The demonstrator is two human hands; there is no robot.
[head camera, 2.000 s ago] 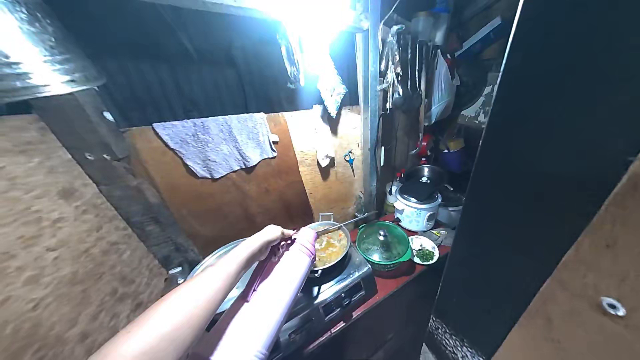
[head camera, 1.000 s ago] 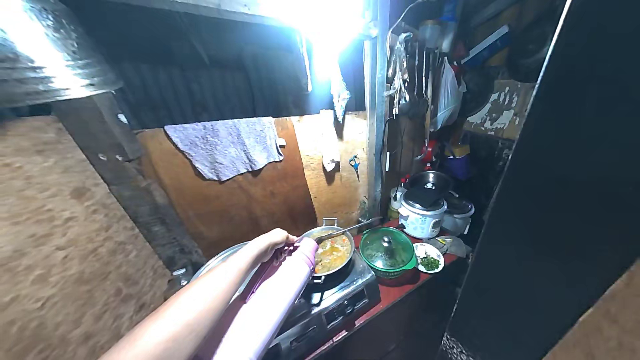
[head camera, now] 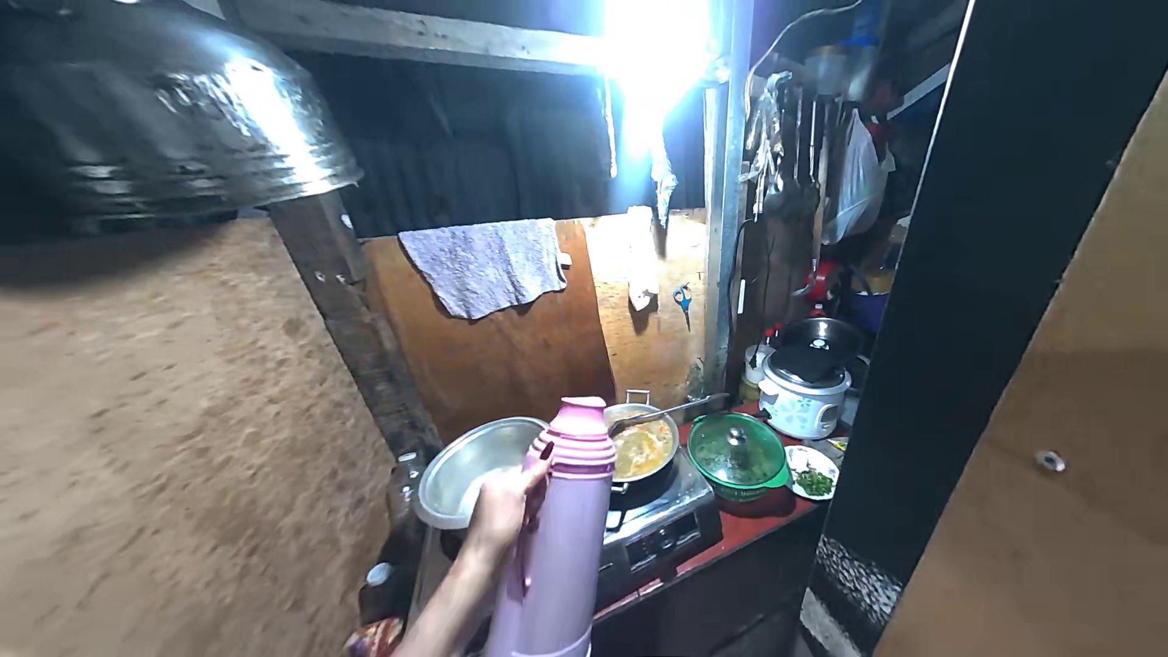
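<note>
My left hand [head camera: 506, 506] grips the side handle of a pink vacuum flask [head camera: 566, 511], which stands nearly upright in the air in front of the stove. My right hand is not in view. Behind the flask's top, a pan [head camera: 646, 443] of yellowish broth sits on the gas stove [head camera: 666, 525], with a long-handled metal utensil [head camera: 675, 412] leaning in it. Left of the flask is a wide metal basin [head camera: 465, 465]. Right of the pan is a green pot with a clear lid [head camera: 735, 449], beside a white plate of chopped greens [head camera: 812, 474].
A rice cooker [head camera: 803, 401] stands at the back right of the red counter [head camera: 753, 520]. A dark post [head camera: 949, 228] rises at right. A grey cloth [head camera: 493, 265] and blue-handled scissors [head camera: 683, 301] hang on the wooden wall. A large metal vessel [head camera: 182, 119] hangs at upper left.
The flask was tilted with its mouth close to the pan; my left hand now holds it more upright and left of the pan. The view has shifted left.
</note>
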